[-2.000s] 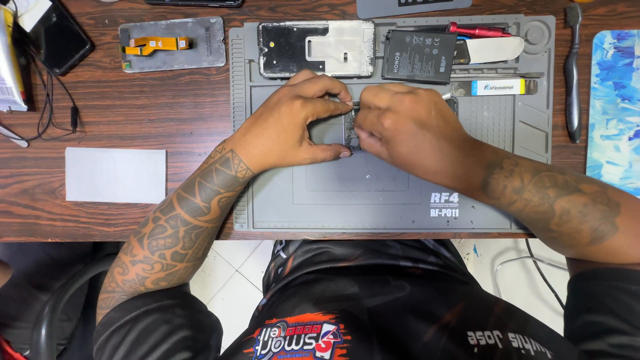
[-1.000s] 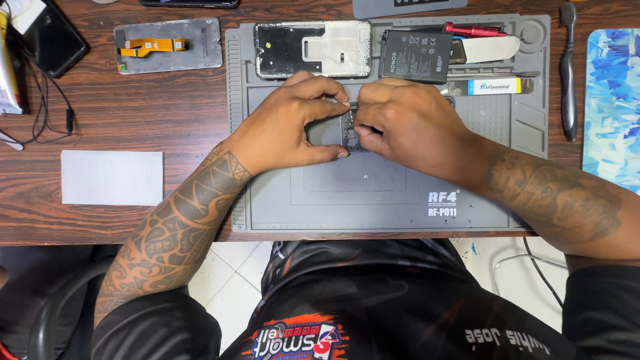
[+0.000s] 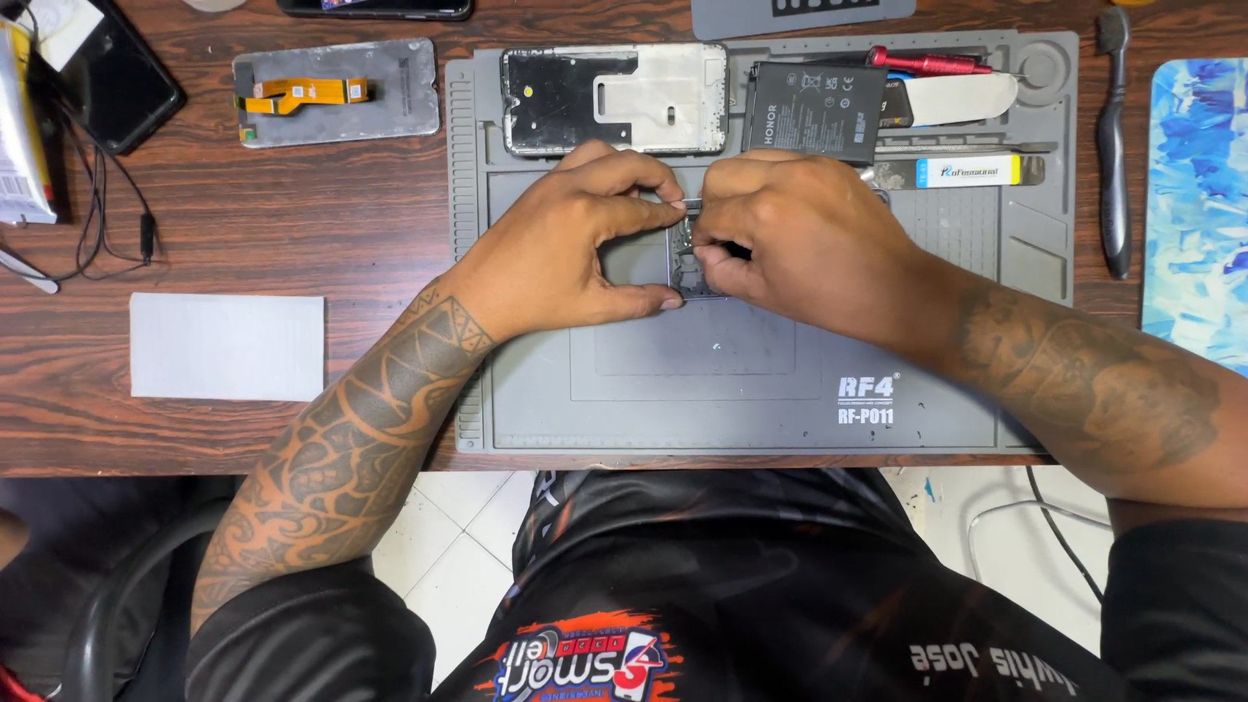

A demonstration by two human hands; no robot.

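A phone frame (image 3: 685, 278) with dark inner parts lies on the grey repair mat (image 3: 643, 390), mostly hidden under my hands. My left hand (image 3: 585, 239) grips its left end, thumb at the near edge and fingers at the far edge. My right hand (image 3: 790, 229) is curled over the frame, its fingertips pinched together at the inner parts; whether they hold something small cannot be made out. Beyond my hands lie a black and white phone mid-frame (image 3: 614, 97) and a black Honor battery (image 3: 814, 112).
A red screwdriver (image 3: 926, 62), metal tools and a pry blade (image 3: 975, 172) lie at the mat's far right. Left of the mat are a screen panel with an orange flex cable (image 3: 341, 117) and a white pad (image 3: 227, 346). A grey brush (image 3: 1113, 146) lies to the right.
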